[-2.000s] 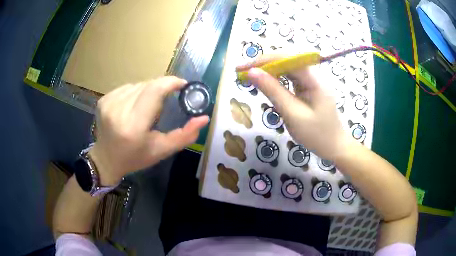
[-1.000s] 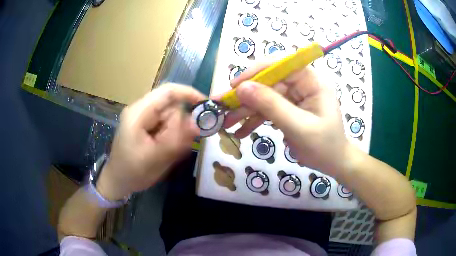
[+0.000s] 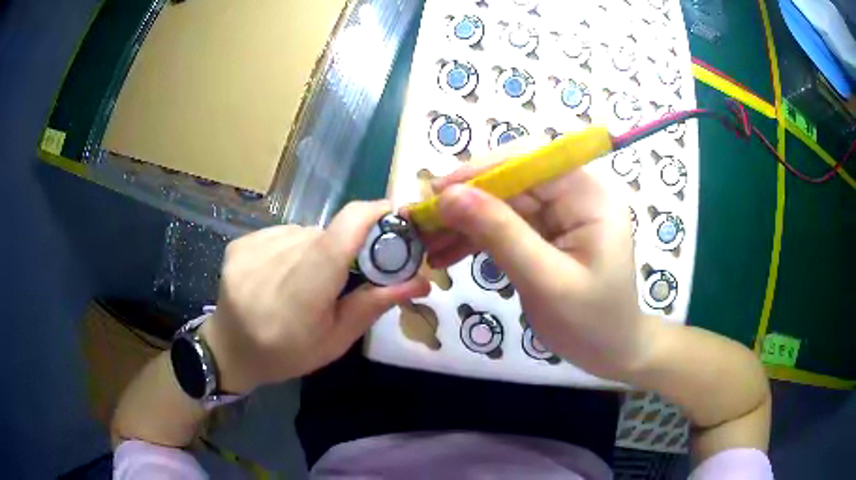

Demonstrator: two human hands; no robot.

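Note:
My left hand [image 3: 291, 291] holds a small round speaker-like unit [image 3: 389, 251] between thumb and fingers, its silver ring and grey centre facing up, over the left edge of the tray. My right hand [image 3: 554, 253] grips a thick yellow test probe [image 3: 526, 175]. The probe's front end is at the unit's upper rim; whether its tips touch cannot be told. The white foam tray [image 3: 582, 367] lies beneath my hands with rows of similar units in its cut-outs. An empty brownish cut-out [image 3: 419, 324] shows at its near left corner.
A tan cardboard sheet [image 3: 225, 84] lies on clear plastic trays [image 3: 352, 84] at the left. A red and black lead [image 3: 671, 119] runs right from the probe over the green mat [image 3: 737, 216]. A perforated greyish tray [image 3: 655, 422] shows below the bench edge.
My left hand has turned the unit from its dark side to its silver-ringed side. My right hand has brought the probe down and left to the unit's rim. The foam tray appears slightly shifted.

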